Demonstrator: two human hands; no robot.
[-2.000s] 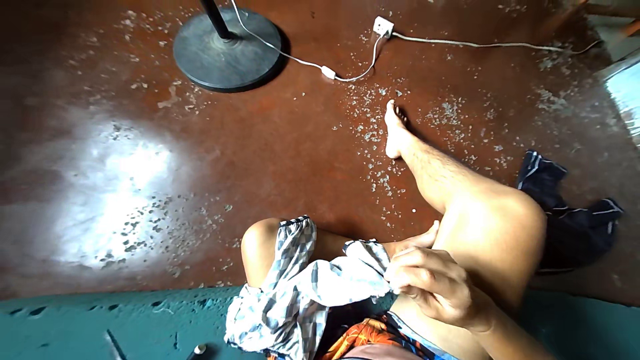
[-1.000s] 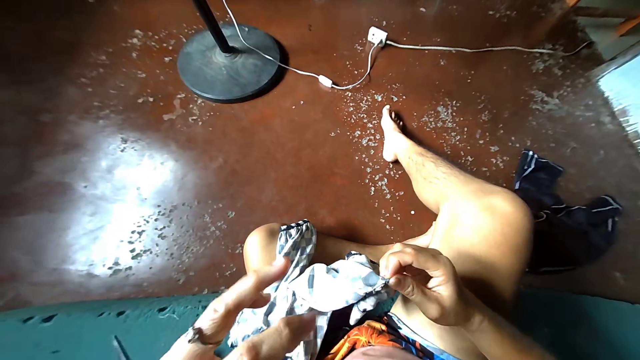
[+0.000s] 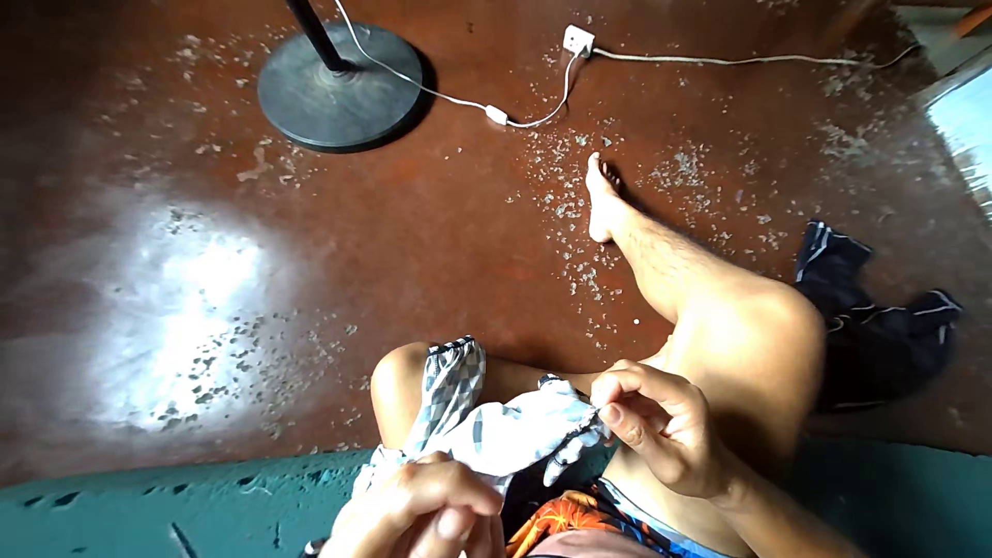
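A white and grey checked cloth (image 3: pixel 504 434) with a dark stitched edge lies over my lap and one bent knee. At its right end my right hand (image 3: pixel 659 422) pinches the dark seam between thumb and forefinger. My left hand (image 3: pixel 434 504) is over the cloth's lower left part, fingers curled and thumb near the forefinger; whether a needle or thread is between them is too small to tell. Orange patterned fabric (image 3: pixel 570 515) shows beneath, between my hands.
I sit on a worn green ledge (image 3: pixel 93 504). A round black stand base (image 3: pixel 341 89), a white cable and a white socket block (image 3: pixel 579 40) are on the chipped red floor. Dark clothing (image 3: pixel 876 333) with white trim lies at the right, beyond my bent leg.
My left hand, out of clear view two seconds ago, came in at the lower left with fingers spread and is now curled nearer my right hand. My right hand stays at the cloth's edge.
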